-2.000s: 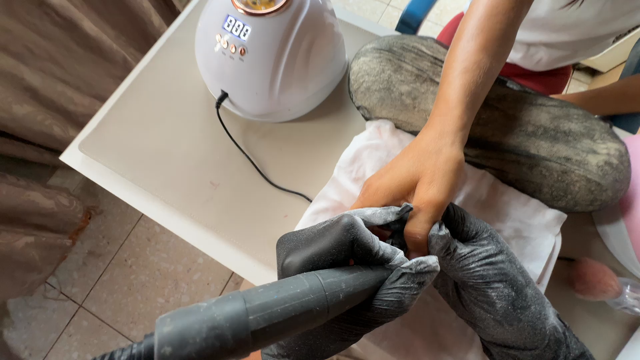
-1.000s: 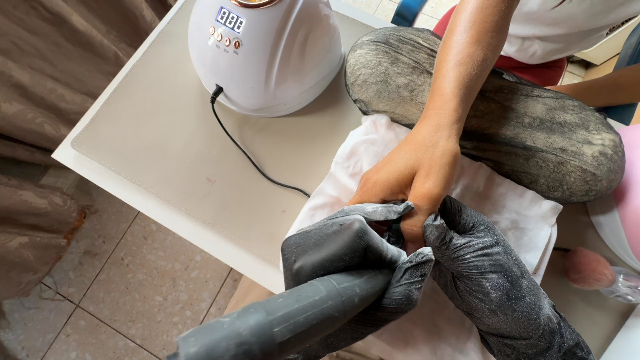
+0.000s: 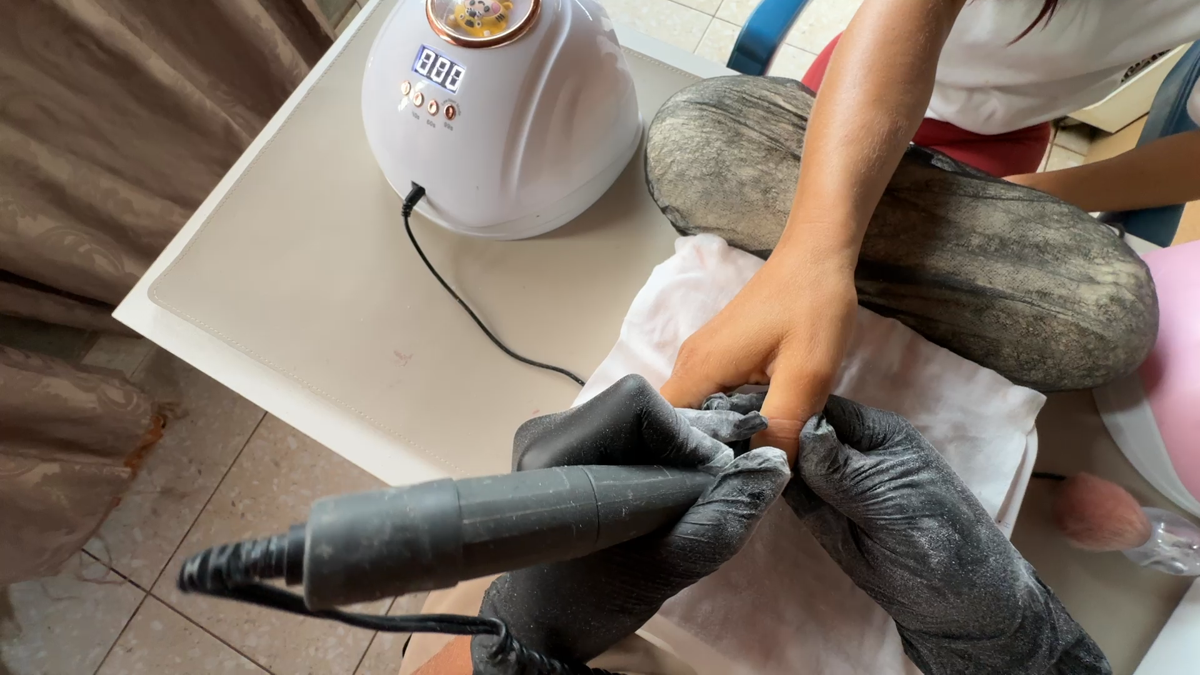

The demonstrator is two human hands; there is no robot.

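My left hand [image 3: 637, 525], in a dusty black glove, is closed around a dark grey electric nail drill handpiece [image 3: 506, 516] with a black cord at its rear. The drill's tip is hidden behind my fingers. My right hand [image 3: 919, 525], gloved the same way, pinches a finger of another person's hand [image 3: 797, 328] between thumb and fingers. Both of my hands meet at that finger, over a white cloth [image 3: 937, 375]. The other person's forearm lies across a grey-black cushioned arm rest [image 3: 994, 272].
A white nail lamp [image 3: 506, 141] with a lit display and black cable [image 3: 469, 314] stands on the beige table mat [image 3: 309, 281]. At the right are a pink fluffy brush [image 3: 1102, 511] and a pink-and-white object [image 3: 1172, 375]. A brown curtain [image 3: 141, 112] hangs at the left.
The rear of the drill has swung upward in view, so the handpiece lies flatter than one second ago. My right hand keeps its hold on the finger.
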